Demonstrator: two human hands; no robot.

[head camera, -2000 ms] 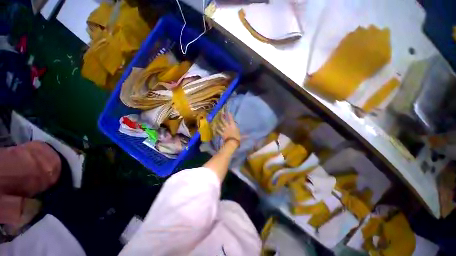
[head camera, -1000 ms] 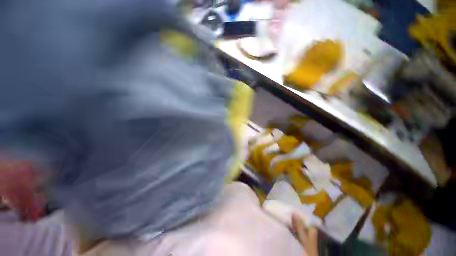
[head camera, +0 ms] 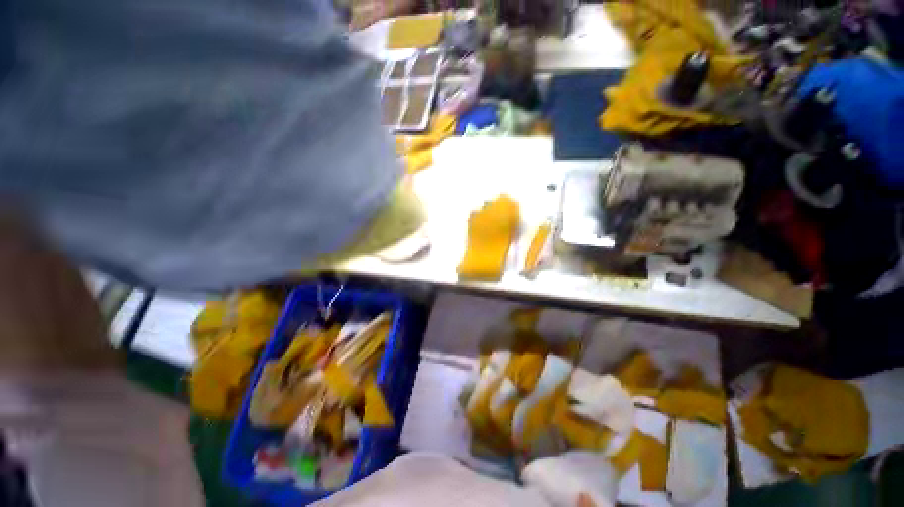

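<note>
A large grey-blue cloth (head camera: 198, 149) with a yellowish edge fills the upper left, close and blurred. Blurred skin (head camera: 45, 287) and a pale sleeve show below it; whose arm this is, I cannot tell. My left hand cannot be made out. A bit of skin, seemingly my right hand (head camera: 585, 500), shows at the bottom edge beside a pale sleeve; its fingers are cut off. Mustard-yellow cut pieces (head camera: 486, 396) and white pieces (head camera: 600, 398) lie on the low bench (head camera: 436, 396). The blue crate (head camera: 238, 451) holds fabric bundles (head camera: 282, 381).
The white sewing table (head camera: 446, 178) runs behind the bench, with a beige-grey sewing machine (head camera: 684, 193) and a yellow piece (head camera: 489, 238). Yellow fabric heaps lie left of the crate (head camera: 233, 347), at the bench's right (head camera: 808, 421) and at the back (head camera: 654, 84). Green floor shows lower left.
The view has swung, levelled and turned. The grey-blue cloth beside the crate, touched by a hand two seconds ago, is gone from there. A large grey-blue cloth now covers the upper left.
</note>
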